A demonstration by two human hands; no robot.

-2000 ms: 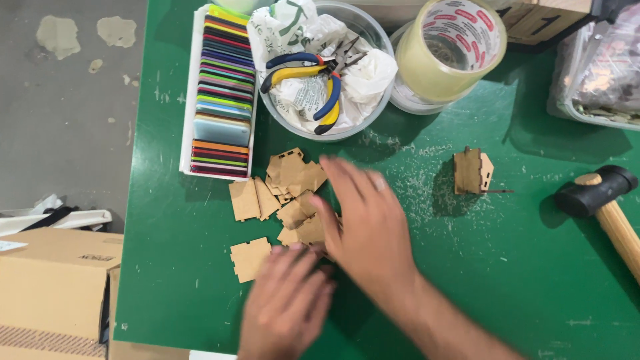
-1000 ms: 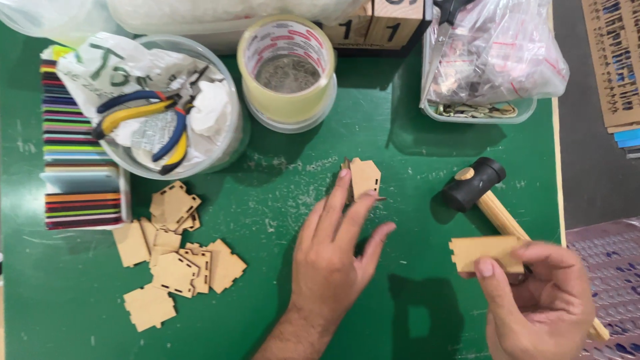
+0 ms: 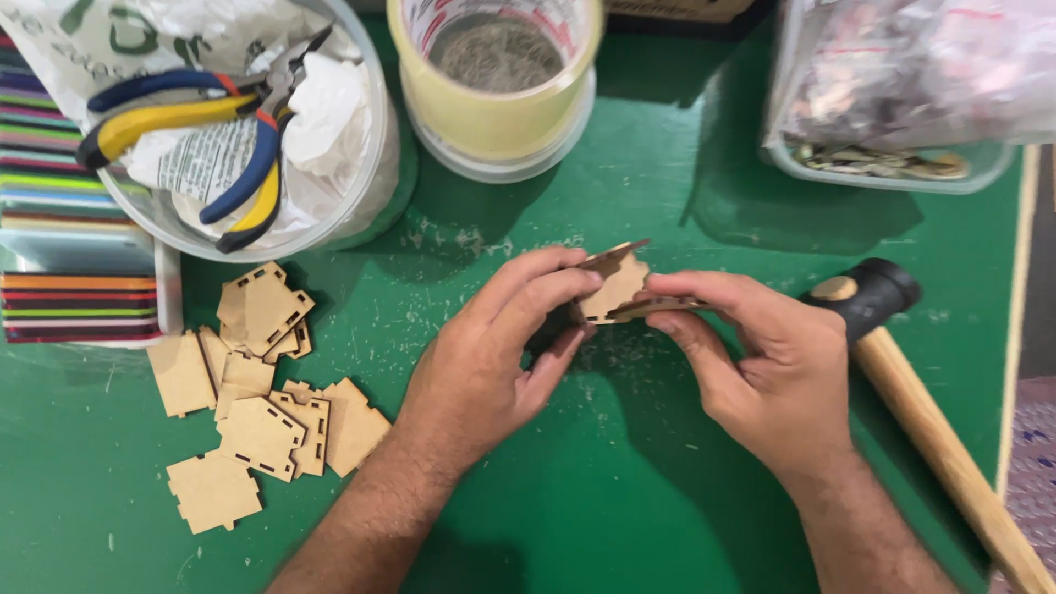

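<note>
Near the middle of the green table, my left hand grips a small partly joined assembly of thin wooden panels, with fingers on its left side. From the right, my right hand pinches another slotted wooden panel between thumb and forefinger, against the lower right edge of the assembly. How far its tabs sit in the slots cannot be told. Several loose notched wooden panels lie in an overlapping pile left of my left hand.
A rubber mallet lies at the right. Pliers rest on plastic bags in a round tub at the upper left, beside a tray of coloured sheets. A tape roll stands at the back, and a plastic container of bags at the upper right.
My right hand has brought its panel left from beside the mallet to the assembly. My left hand, earlier reaching over the assembly on the table, now grips it. The view has shifted.
</note>
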